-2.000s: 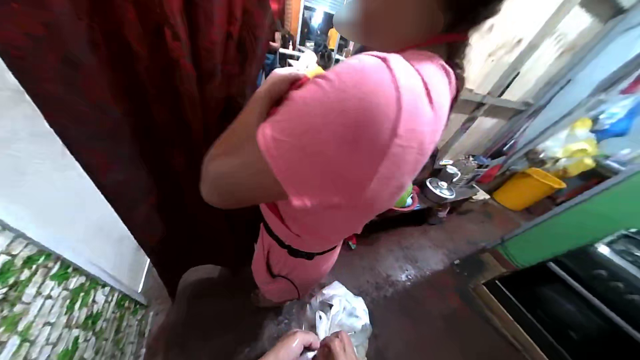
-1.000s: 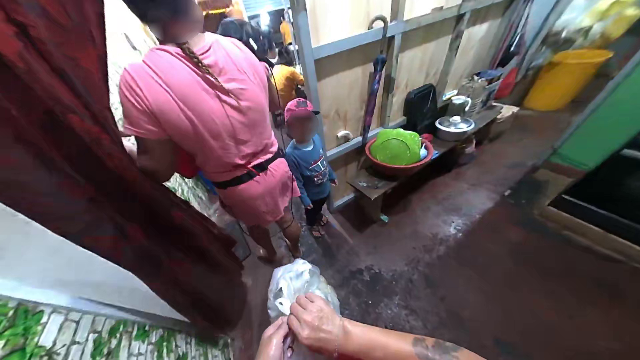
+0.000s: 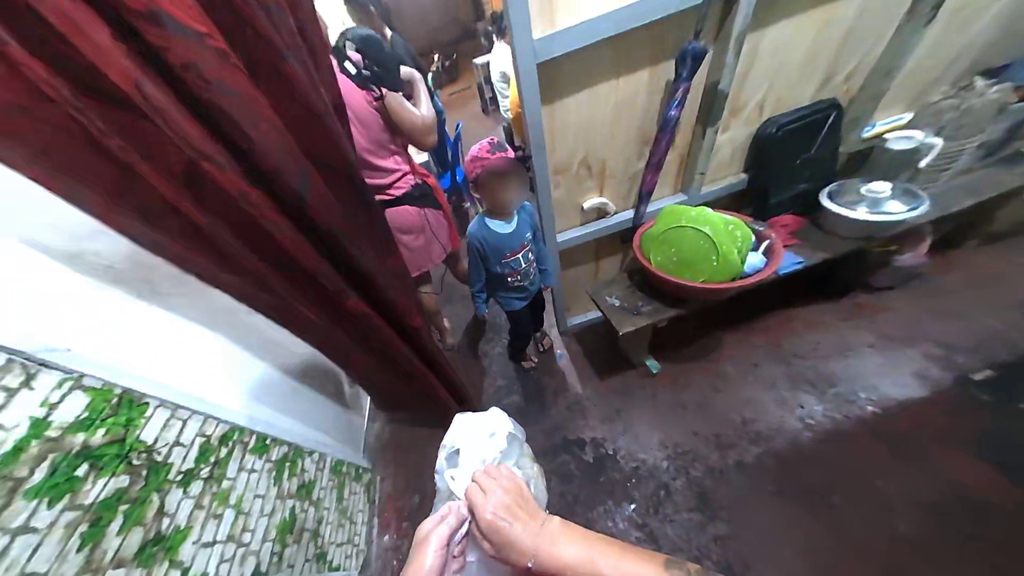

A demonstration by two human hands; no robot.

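A white, partly see-through plastic bag (image 3: 490, 448) hangs at the bottom centre, over the floor; its contents cannot be made out. My right hand (image 3: 506, 512) has its fingers closed on the bag's gathered top. Close against it, my left hand (image 3: 438, 540) pinches a twisted part of the same plastic. The fingertips of both hands nearly touch, and the lower part of the bag is hidden behind them.
A small person in a cap (image 3: 510, 256) stands in the doorway, beside a person in pink (image 3: 400, 176). A dark red curtain (image 3: 264, 200) hangs left. Along the wooden wall, a low bench (image 3: 632, 316) bears a red basin (image 3: 704, 290) and a lidded pot (image 3: 874, 216).
The person in pink has moved away through the doorway and is now partly behind the curtain. Both my hands stay at the bag's top. The view has shifted.
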